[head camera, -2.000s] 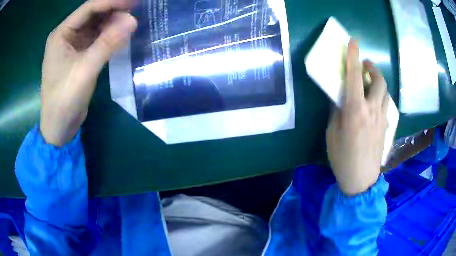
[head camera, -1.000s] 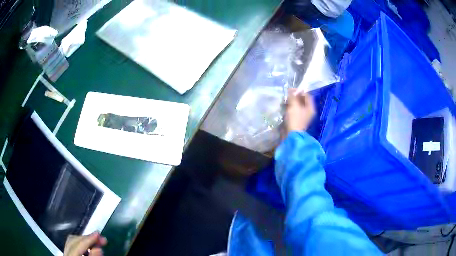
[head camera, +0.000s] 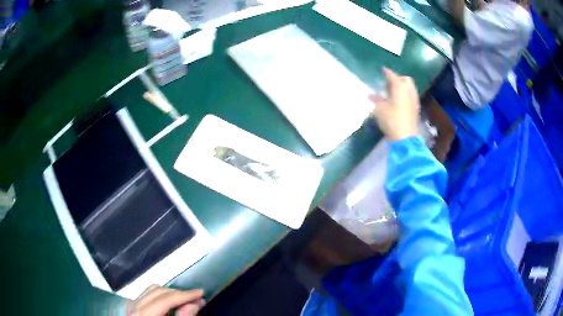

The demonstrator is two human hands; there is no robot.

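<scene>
My right hand (head camera: 398, 108) is at the right end of a plain white sheet stack (head camera: 302, 86), fingers near its corner; whether it grips a sheet is unclear. My left hand (head camera: 165, 302) is cut off by the bottom edge, beside the near edge of a tablet; its grip cannot be told. The tablet (head camera: 123, 197) lies dark side up on a white backing sheet (head camera: 200, 245) inside a white tape frame (head camera: 168, 131). A white card (head camera: 197, 145) with a dark elongated patch lies between tablet and stack.
Two clear bottles (head camera: 165, 57) stand at the back with white tissue (head camera: 200, 44). A cream stick (head camera: 157, 102) lies by the frame. A carton of crumpled film (head camera: 364, 197) and a blue tote (head camera: 487, 216) stand right of the bench. Another person's sleeve (head camera: 494, 49) shows top right.
The view has swung right, then partly back left. My right hand, earlier on the white card, was over the film carton and is now at the sheet stack. The card lies on the bench.
</scene>
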